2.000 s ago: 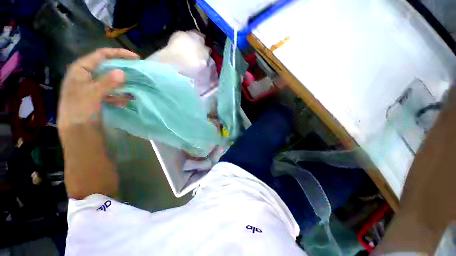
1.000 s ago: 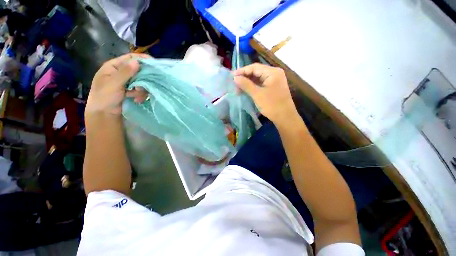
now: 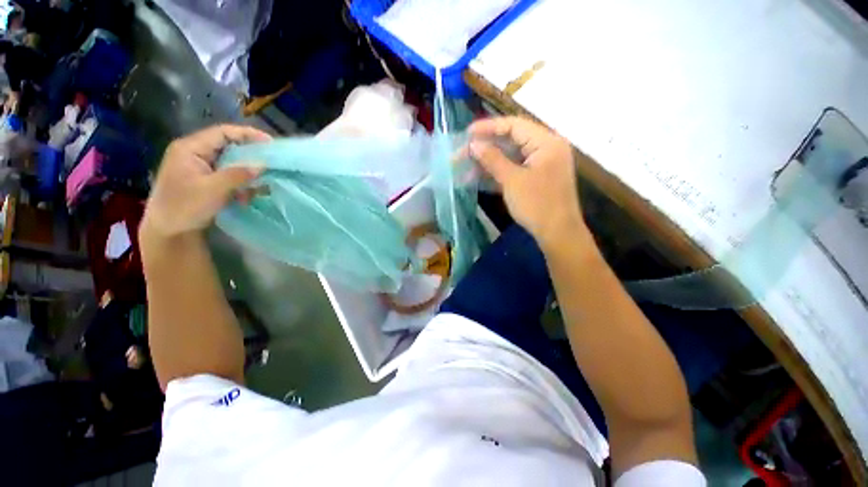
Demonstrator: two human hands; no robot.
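Observation:
My left hand (image 3: 205, 181) grips a softly folded bundle of aqua-green sheer fabric (image 3: 324, 214) at its left end. My right hand (image 3: 519, 166) holds a sheer aqua edge between thumb and fingers, near the blue tray's corner. The fabric stretches between both hands, above a white bin (image 3: 357, 328). More aqua cloth hangs down beside my right hand, with a thin white strip along it. A separate sheer strip (image 3: 695, 288) runs from the white table across its wooden edge and sags toward my lap.
The white sewing table (image 3: 657, 105) has a worn wooden edge. A blue tray (image 3: 404, 46) with a white sheet sits at its far left corner. Tan rings (image 3: 430, 264) lie in the white bin. A red basket (image 3: 761, 442) is under the table edge. Dark piles lie on the left.
My right hand has come from the table at the right to the aqua fabric and grips its edge. The top of the fabric is now stretched straighter between my hands.

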